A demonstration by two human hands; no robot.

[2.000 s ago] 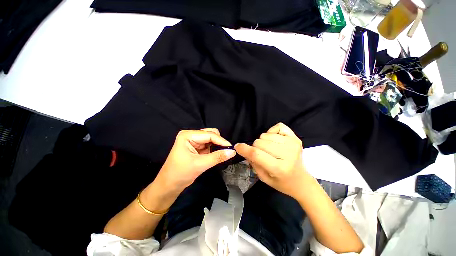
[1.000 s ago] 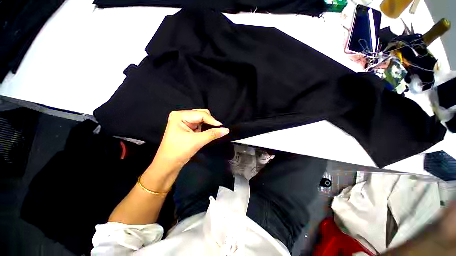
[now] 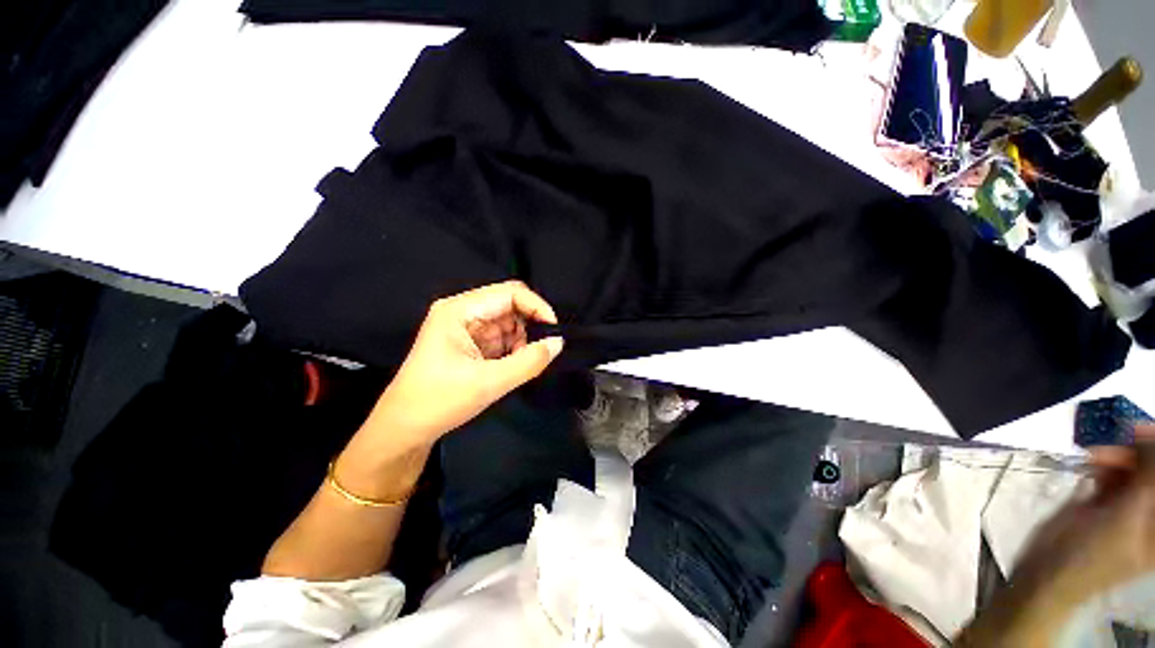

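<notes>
The black garment (image 3: 709, 215) lies spread over the white table, its straight folded edge along the near side. My left hand (image 3: 488, 348) pinches this folded edge between thumb and fingertips. My right hand (image 3: 1115, 487) is at the far right, blurred and cut off by the picture's edge, with its fingertips close to the small dark blue patterned pouch or pincushion (image 3: 1110, 422). I cannot tell whether the right hand holds anything. No needle or thread can be made out on the cloth.
A second black garment piece (image 3: 545, 15) lies along the far edge. A smartphone (image 3: 925, 91), thread clutter (image 3: 1013, 165) and a wooden-handled tool (image 3: 1108, 89) are at the right. White cloth (image 3: 931, 532) and a red object (image 3: 855, 614) are below the table. A black cloth heap (image 3: 190, 481) is at lower left.
My right hand has left the fold beside my left hand, went out to the lower right, and is now up by the blue pouch. My left hand still pinches the fold.
</notes>
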